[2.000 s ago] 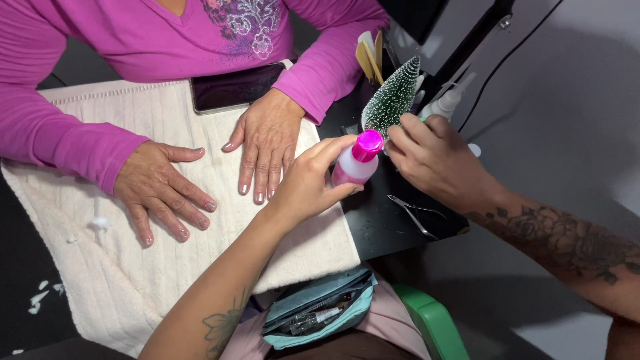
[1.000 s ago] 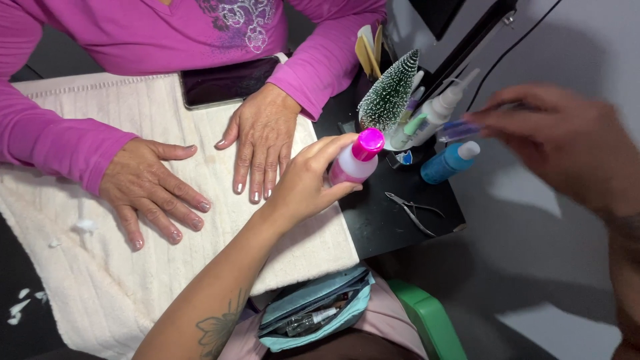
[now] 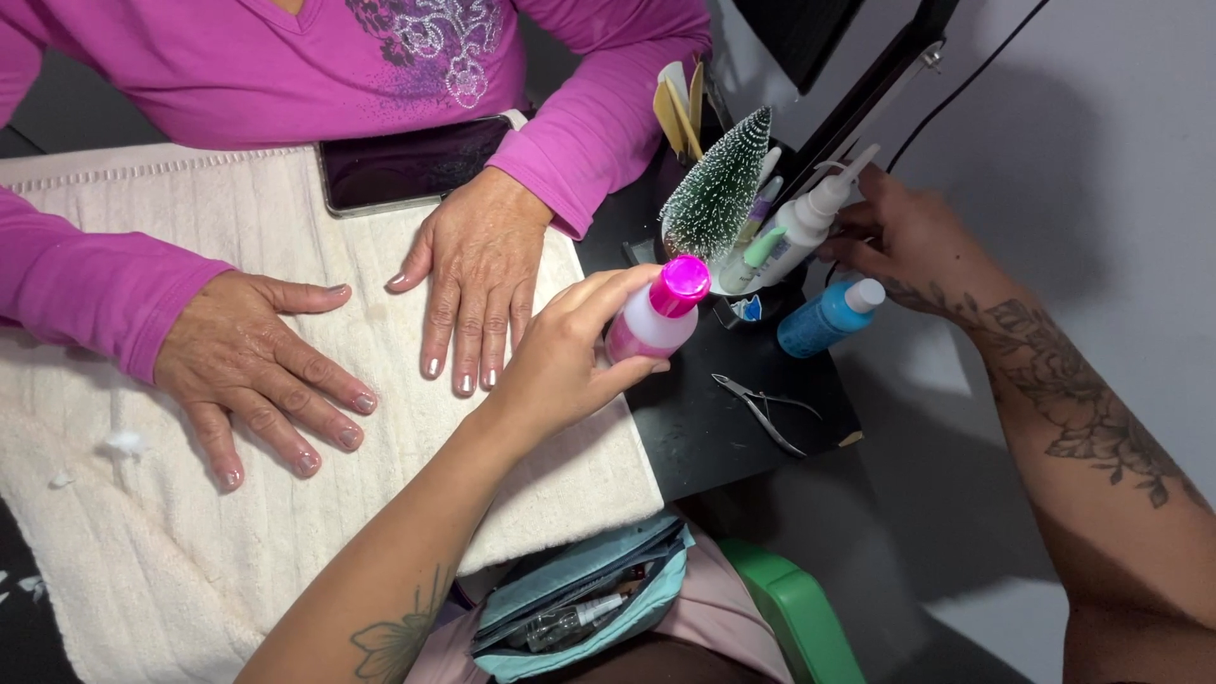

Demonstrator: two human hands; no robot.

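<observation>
My left hand (image 3: 560, 361) is wrapped around a clear plastic bottle (image 3: 655, 323) with pink liquid and a shiny magenta cap. My right hand (image 3: 893, 228) reaches behind a white nozzle bottle (image 3: 803, 228) at the table's right edge; its fingertips are partly hidden, so whether it holds anything cannot be told. Just below it stands a blue bottle (image 3: 822, 321) with a white cap. Metal cuticle nippers (image 3: 762, 413) lie on the black table. The other person's two hands (image 3: 266, 366) rest palms down on a white towel (image 3: 313, 532), nails facing me.
A phone (image 3: 408, 166) lies at the towel's far edge. A small frosted bottle-brush tree (image 3: 719, 190) and nail files (image 3: 679, 114) stand at the back right, near a black lamp arm (image 3: 869, 85). An open teal pouch (image 3: 579, 608) sits on my lap beside a green chair (image 3: 798, 608).
My right hand moved from the small tree out to the right, then back in behind the white nozzle bottle. The blue bottle came into sight. My left hand still holds the pink-liquid bottle.
</observation>
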